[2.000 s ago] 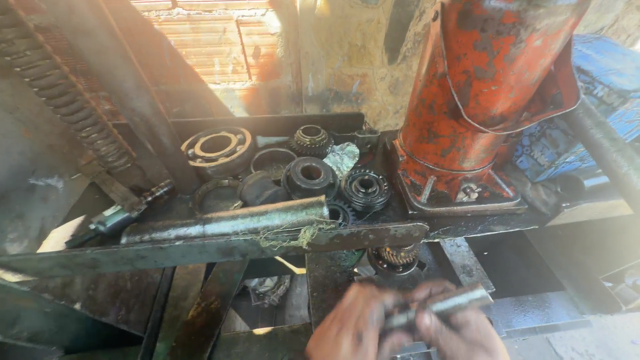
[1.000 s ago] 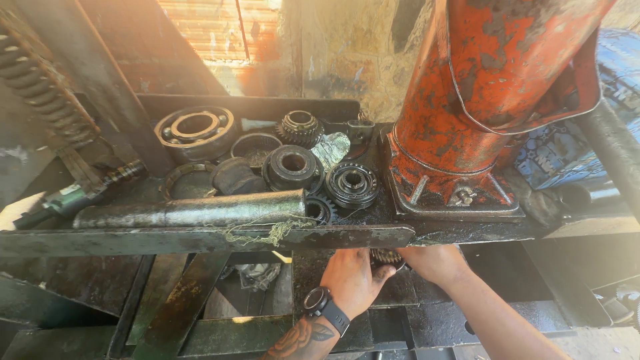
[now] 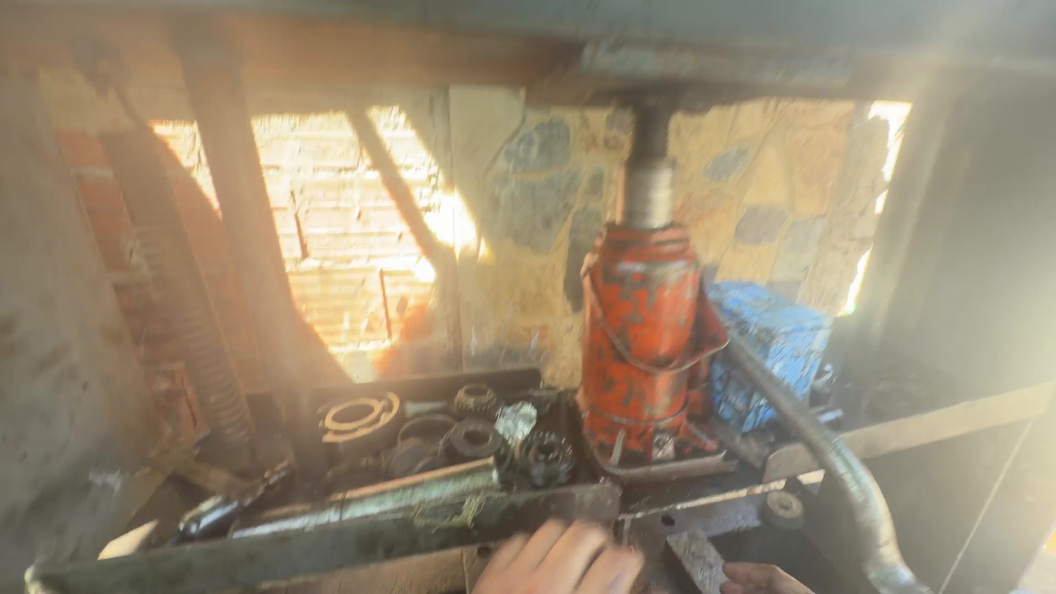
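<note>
My left hand (image 3: 561,561) is at the bottom middle, just below the front rail of the steel tray; its fingers are bent and blurred, and its palm is hidden. At the bottom right, the fingers of my right hand (image 3: 763,579) touch or hold the end of a flat metal bar (image 3: 697,559). Behind the rail (image 3: 330,540) lie a dark gear (image 3: 547,456), a bearing ring (image 3: 359,417), a dark round collar (image 3: 473,441), a smaller gear (image 3: 476,400) and crumpled foil-like material (image 3: 516,421). A long metal tube (image 3: 371,502) rests along the rail.
A red bottle jack (image 3: 639,346) stands right of the parts, its ram reaching the beam (image 3: 330,49) overhead. Behind it is a blue box (image 3: 767,346). A bent metal pipe (image 3: 833,462) slants down at the right, near a small round part (image 3: 784,509). A coil spring (image 3: 181,305) is at left.
The view has tilted up and back. Both hands were together by a gear below the rail; now they are apart, the right beside a flat metal bar. The rod-like piece held two seconds ago is out of sight.
</note>
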